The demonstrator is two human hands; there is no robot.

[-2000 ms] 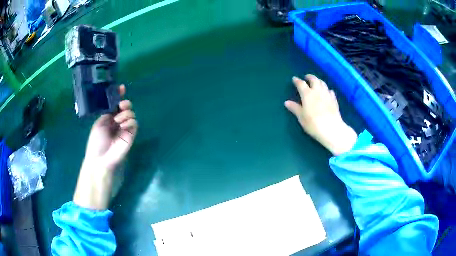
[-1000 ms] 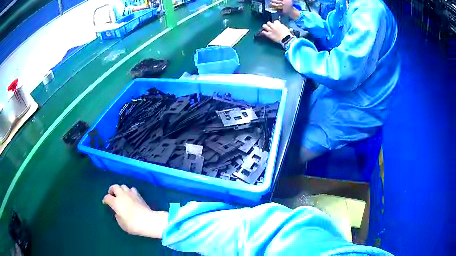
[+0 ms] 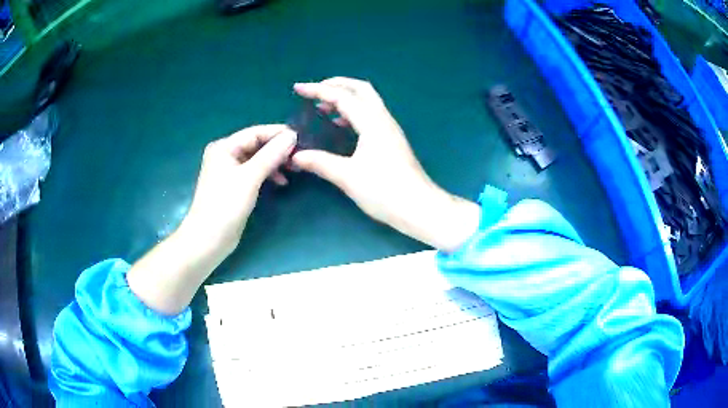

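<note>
A thin dark cover plate [image 3: 321,131] is held between my hands over the green bench, blurred and partly hidden by the fingers. My left hand [image 3: 239,171] pinches its left edge between thumb and fingers. My right hand [image 3: 363,143] curves around its right side, fingers above and thumb below. The white sheet [image 3: 343,335] with thin dark lines lies on the bench nearest my body, below both hands. Loose dark plates [image 3: 519,127] lie in a small group between my right hand and the blue bin.
The large blue bin [image 3: 595,151], heaped with dark plates, stands at the right. A crumpled clear bag [image 3: 28,163] lies at the left, with a dark part [image 3: 56,76] behind it. Another dark part [image 3: 239,5] is cut off at the top edge.
The view has swung back from the bin and coworker to the bench. Both hands now meet at a dark plate; the housing held left two seconds ago is no longer seen in hand.
</note>
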